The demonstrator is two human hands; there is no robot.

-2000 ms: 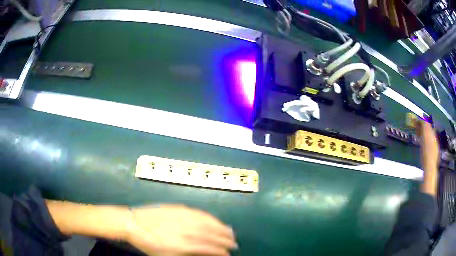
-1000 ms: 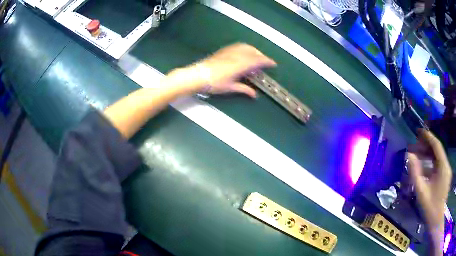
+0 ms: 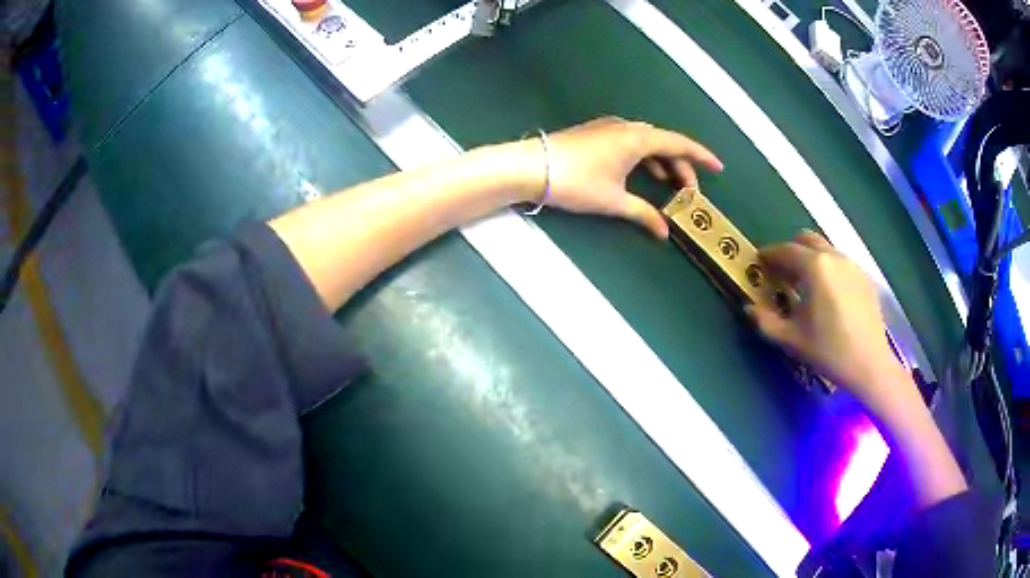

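Observation:
A gold cover plate (image 3: 729, 246) with round holes lies diagonally over the green conveyor belt. My left hand (image 3: 604, 169) is at its upper-left end, with thumb and fingertips against the end. My right hand (image 3: 830, 305) grips its lower-right part and hides the last holes. A piece of dark strip (image 3: 811, 375) shows just beyond the right hand; how far the strip runs under the plate is hidden. Another gold plate (image 3: 642, 546) lies on the green bench edge, cut off by the bottom of the picture.
Violet-white lamp glow (image 3: 861, 465) is beside my right forearm. A silver rail (image 3: 587, 339) runs between belt and bench. A white fan (image 3: 928, 51) stands behind the belt. A red emergency-stop button (image 3: 310, 7) is on the pale machine frame at upper left.
My right hand has moved from above the black housing to the belt and now holds a gold plate where the dark strip was seen. My left hand stays by that end. The view has shifted left.

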